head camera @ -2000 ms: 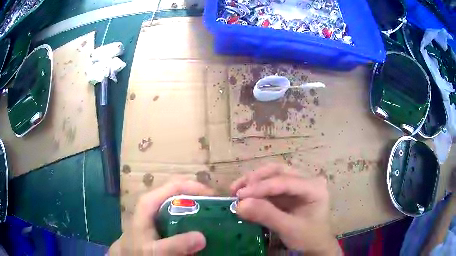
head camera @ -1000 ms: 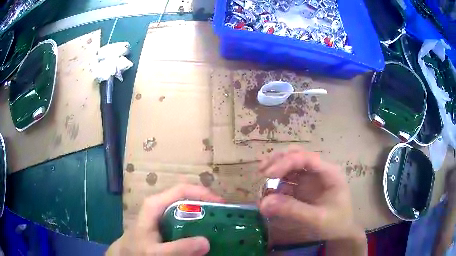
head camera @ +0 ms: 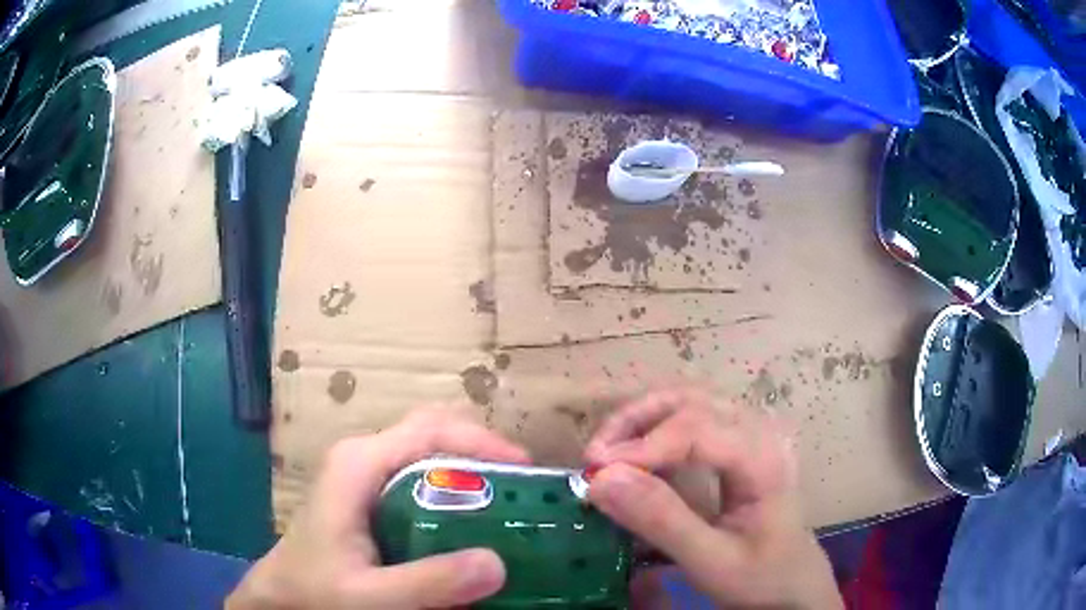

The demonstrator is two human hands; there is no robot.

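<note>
My left hand [head camera: 375, 524] grips a glossy green housing [head camera: 524, 548] at its left end, thumb on the face, at the bottom centre. A red-orange trim piece with chrome bezel [head camera: 455, 483] sits near the housing's upper left corner. My right hand [head camera: 715, 500] pinches a second chrome-and-red trim piece [head camera: 586, 480] at the upper right corner of the housing. The fingers hide most of that piece, so I cannot tell if it is seated. Small dark holes show between the two pieces. The housing's lower part is cut off by the frame edge.
A white cup [head camera: 651, 170] with a swab [head camera: 738, 170] stands on stained cardboard [head camera: 393, 238]. A blue bin [head camera: 715, 78] of trim pieces is behind it. A cloth-wrapped hammer [head camera: 244, 298] lies left. Housings lie at left [head camera: 60, 167] and right [head camera: 949, 203]; an unfitted one [head camera: 974, 399] is nearer.
My right hand has moved left and down, bringing the trim piece from beside the housing to its upper right corner. My left hand still holds the housing. The whole view has shifted slightly.
</note>
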